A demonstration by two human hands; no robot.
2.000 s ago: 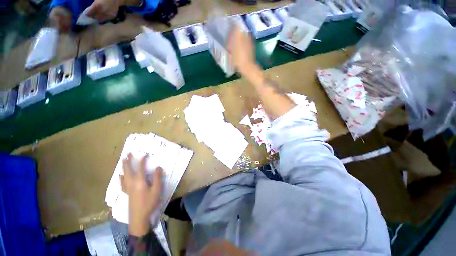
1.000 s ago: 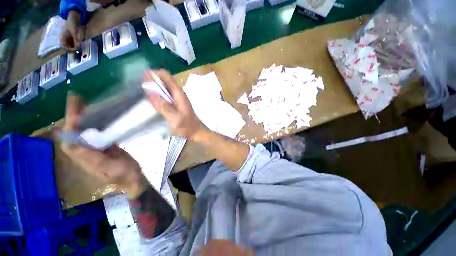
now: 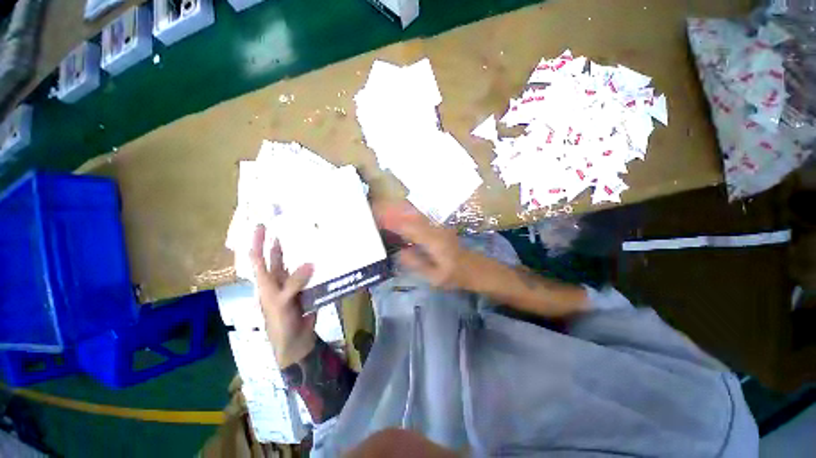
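Observation:
A white carton (image 3: 335, 234) with a black lettered band along its lower edge lies over the loose pile of flat white cartons (image 3: 291, 161) at the bench's front. My left hand (image 3: 284, 291) has its thumb and fingers on the carton's lower left side. My right hand (image 3: 419, 243) is blurred at the carton's right edge; its fingertips and grip are unclear. Plain white folded pieces (image 3: 407, 134) overlap in a column right of the pile. Small white sachets with red print (image 3: 582, 134) lie in a loose heap further right.
Low white boxes (image 3: 125, 40) stand on the green belt (image 3: 295, 54) behind the cardboard-covered bench (image 3: 170, 197). Blue crates (image 3: 76, 259) are at left. White carton bundles (image 3: 259, 376) lie below the bench edge. A clear bag of sachets (image 3: 752, 107) is far right.
The view has turned, and belt and boxes sit higher in it. Both hands came down from the blurred carton held raised near the belt a second ago to the carton at the pile.

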